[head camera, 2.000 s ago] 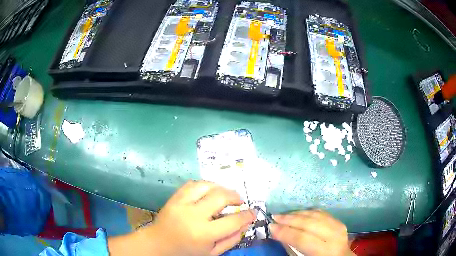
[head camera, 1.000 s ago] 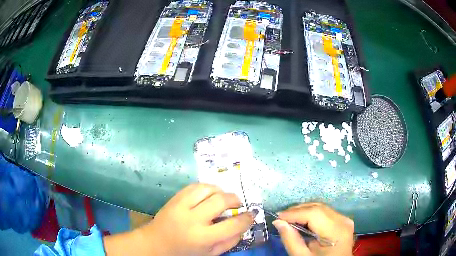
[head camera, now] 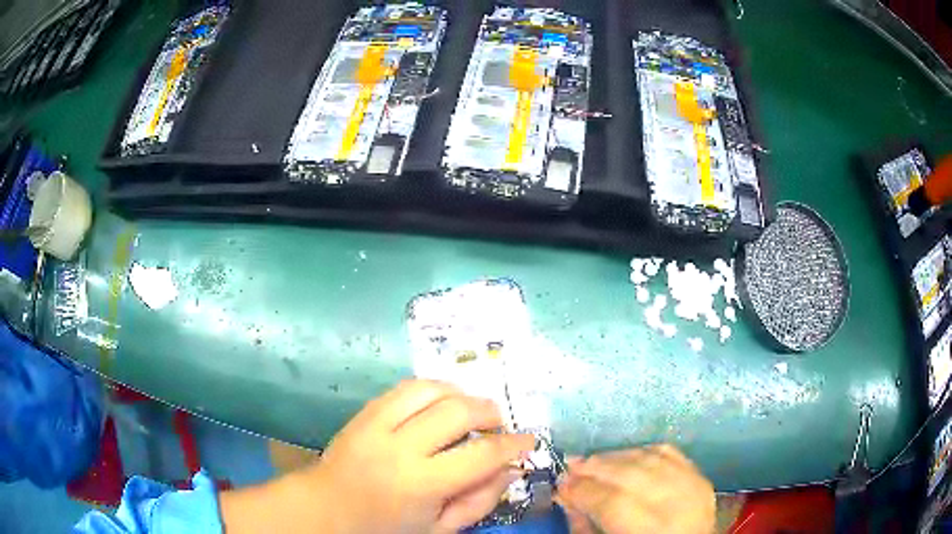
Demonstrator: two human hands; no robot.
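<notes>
A phone assembly (head camera: 470, 339) lies on the green bench, its top end away from me and glaring white. A thin dark cable runs down its middle to the lower end. My left hand (head camera: 423, 459) rests over its lower left part, fingertips on the lower end. My right hand (head camera: 637, 488) is at the lower right edge, thumb and finger closed on thin metal tweezers (head camera: 556, 459), their tip at the phone's lower end. The right fingers hide most of the tweezers.
A black foam tray (head camera: 418, 214) with several phone assemblies lies behind. At right are white bits (head camera: 689, 292), a round screw dish (head camera: 795, 276) and another phone tray (head camera: 900, 235) with an orange tool (head camera: 942, 186). At left are a cream cup (head camera: 63, 216) and a white scrap (head camera: 155, 285).
The tweezers, lying slanted across the right fingers a second ago, now show only a short part by the phone's edge. The right hand has moved slightly left and down. The left hand stays nearly still.
</notes>
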